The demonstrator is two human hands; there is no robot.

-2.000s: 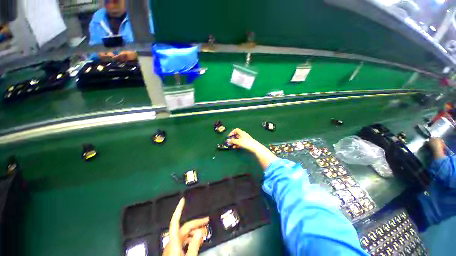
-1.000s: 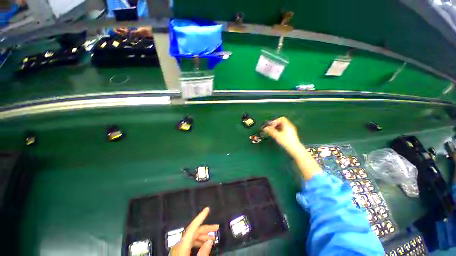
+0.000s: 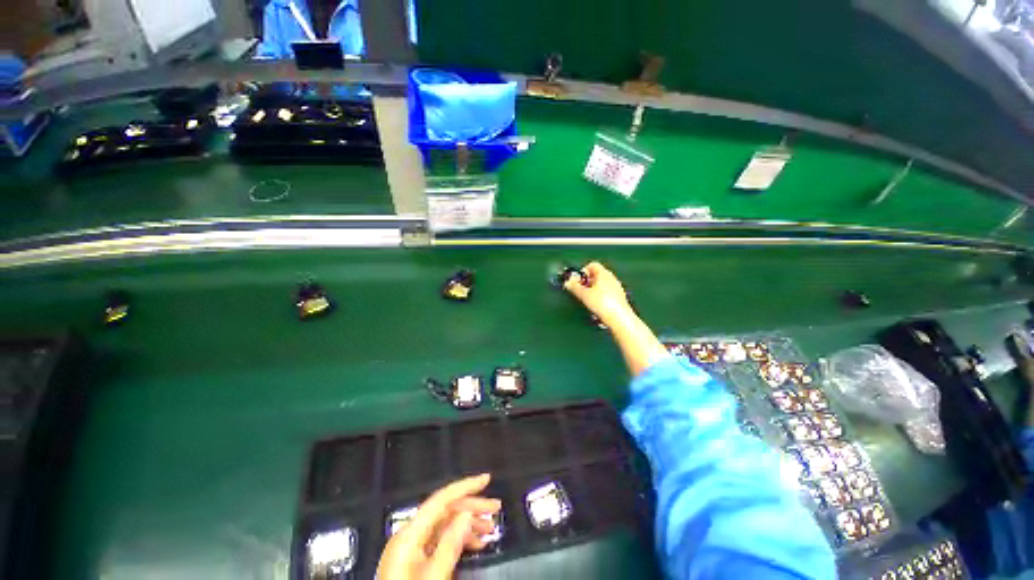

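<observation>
My right hand reaches over the green surface and pinches a small dark unit at its fingertips. Another dark part shows partly behind this hand. My left hand is over the black compartment tray, fingers apart, partly covering units in the front row; its fingertips are close to one unit, contact unclear. Other white-faced units sit in the front row, one at the right and one at the left. Two units, one white-faced and one darker-edged, lie side by side behind the tray.
Several units lie spaced along the belt. A clear blister tray of copper-and-white parts, a crumpled plastic bag and a black tray are at right. A dark tray block is at left. A metal rail runs behind; a person sits beyond.
A second unit now lies beside the one behind the black tray. My right hand is now on a unit near the rail. My left hand stays over the tray.
</observation>
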